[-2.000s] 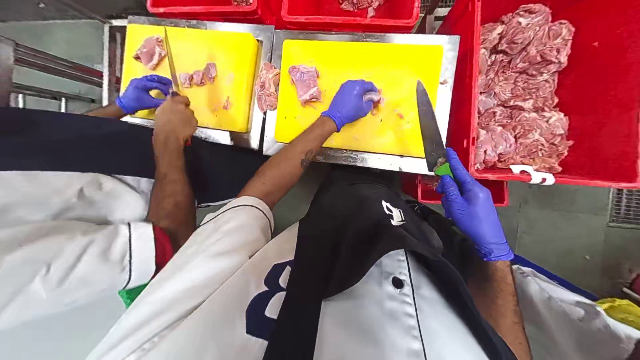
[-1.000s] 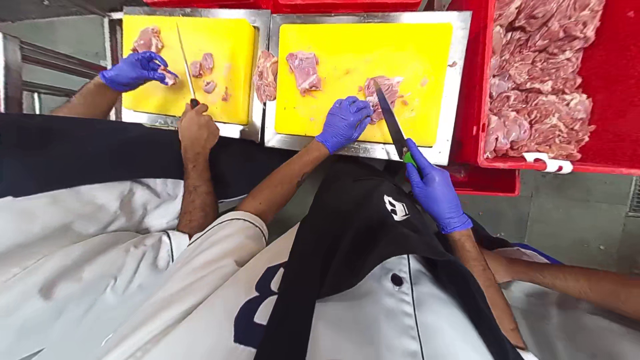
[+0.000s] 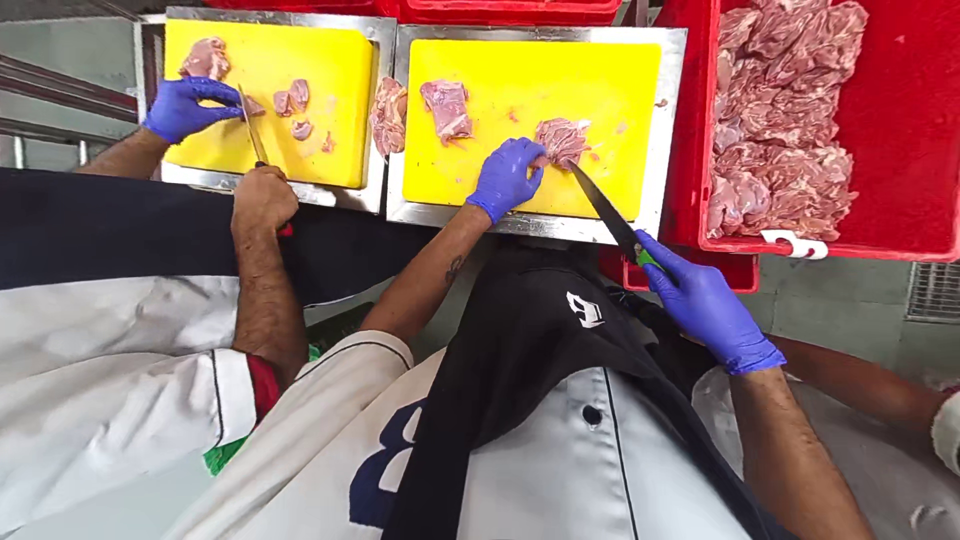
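Observation:
My left hand (image 3: 507, 177), in a blue glove, pinches the left edge of a piece of raw meat (image 3: 564, 141) on a yellow cutting board (image 3: 525, 71). My right hand (image 3: 697, 304), also gloved in blue, grips the green handle of a kitchen knife (image 3: 606, 210). The dark blade points up and left, and its tip is at the lower edge of that meat. A second raw meat piece (image 3: 448, 111) lies farther left on the same board. Another raw meat piece (image 3: 389, 117) rests across the metal rims between the two boards.
At the left, a co-worker's gloved hand (image 3: 191, 109) and bare hand (image 3: 262, 196) work with a knife (image 3: 253, 127) on another yellow board (image 3: 330, 56). A red crate (image 3: 911, 150) holding raw meat (image 3: 795, 112) stands at the right. Another person's arm (image 3: 847, 379) is at the lower right.
Two seconds ago my left hand held meat and the knife stood upright at the board's right side. Now the meat lies spread and the knife tip has come left to it.

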